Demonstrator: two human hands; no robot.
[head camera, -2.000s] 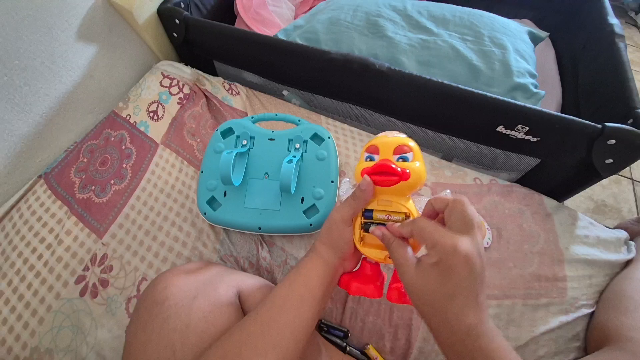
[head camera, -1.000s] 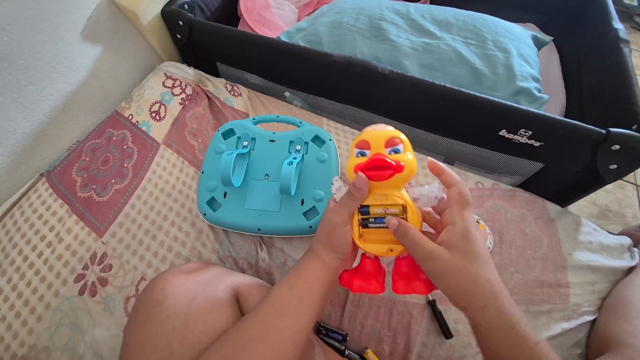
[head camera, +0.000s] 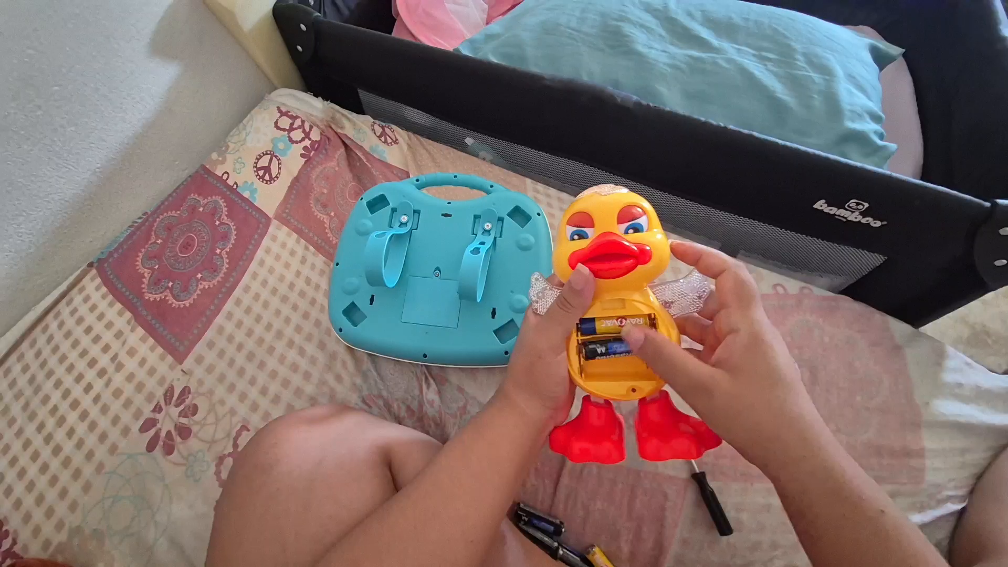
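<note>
A yellow plastic toy duck (head camera: 610, 213) with a red beak, red feet and glittery wings is held upright, its belly battery compartment uncovered. My left hand (head camera: 547, 354) grips the duck's left side in view, thumb on its front. My right hand (head camera: 732, 346) is at the other side, thumb on the batteries, fingers behind the wing. In the compartment lie a yellow-and-blue AA battery (head camera: 606, 324) and, below it, a dark blue AA battery (head camera: 602, 350), partly under my thumb. The lowest part of the compartment shows bare yellow plastic.
A turquoise toy case (head camera: 433, 315) with two straps lies on the patterned bedspread (head camera: 307, 315). A black-handled screwdriver (head camera: 712, 504) is below the duck's feet. Loose batteries (head camera: 539, 520) and a black pen-like object (head camera: 555, 546) lie near my leg. Behind stands a black playpen (head camera: 709, 150) holding a turquoise pillow.
My right fingers have moved off the compartment to the duck's side, with the thumb now on the batteries. The screwdriver, not visible two seconds ago, shows below the feet.
</note>
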